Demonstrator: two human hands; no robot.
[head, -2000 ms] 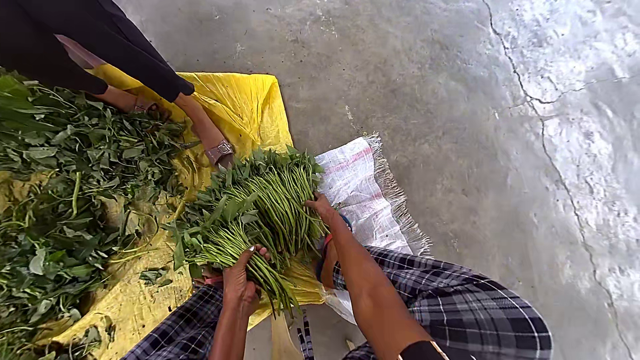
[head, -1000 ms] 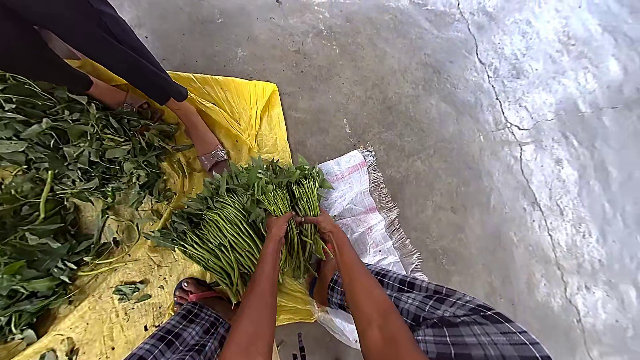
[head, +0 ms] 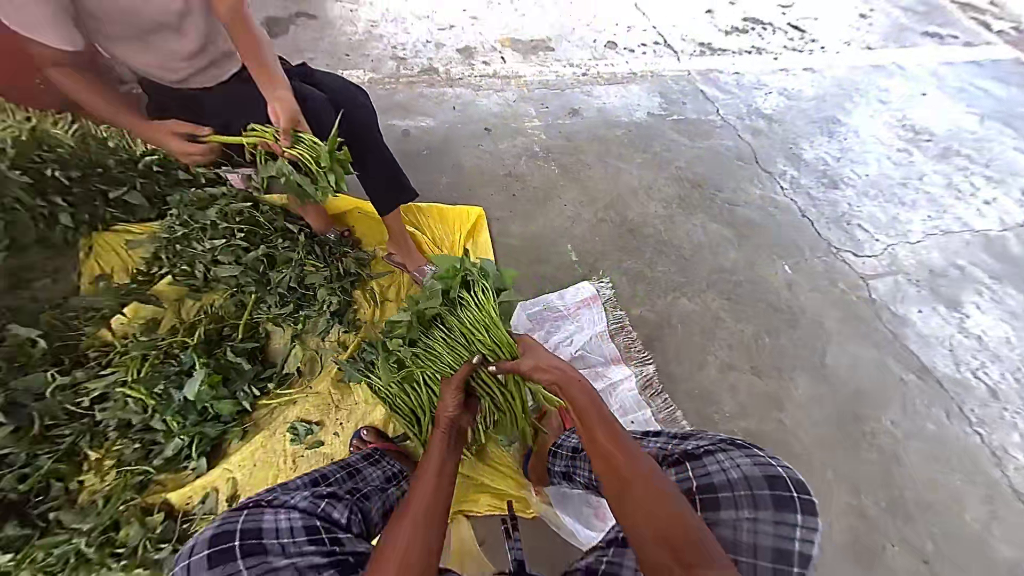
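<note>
A broad bundle of long green leafy stems (head: 456, 344) lies between my feet, its leaves toward the top and its bare stems toward me. My left hand (head: 458, 400) rests against the stems on the bundle's near side, fingers bent around some of them. My right hand (head: 540, 366) grips the bundle's right side, thumb pointing toward my left hand. Beneath the bundle is a yellow plastic sheet (head: 336, 408). A white woven sack (head: 572, 328) with a frayed edge lies just right of it.
A large heap of loose leafy stems (head: 184, 384) spreads over the left side. At the upper left a seated co-worker (head: 184, 48) holds a smaller bunch of stems (head: 300, 156). Cracked concrete floor (head: 720, 320) extends to the right. My sandalled foot (head: 376, 440) is beside the bundle.
The view has tilted up, showing more of the co-worker. My hands, spread apart two seconds ago, came together on the bundle and remain close. My left hand now sits lower on the stems than my right.
</note>
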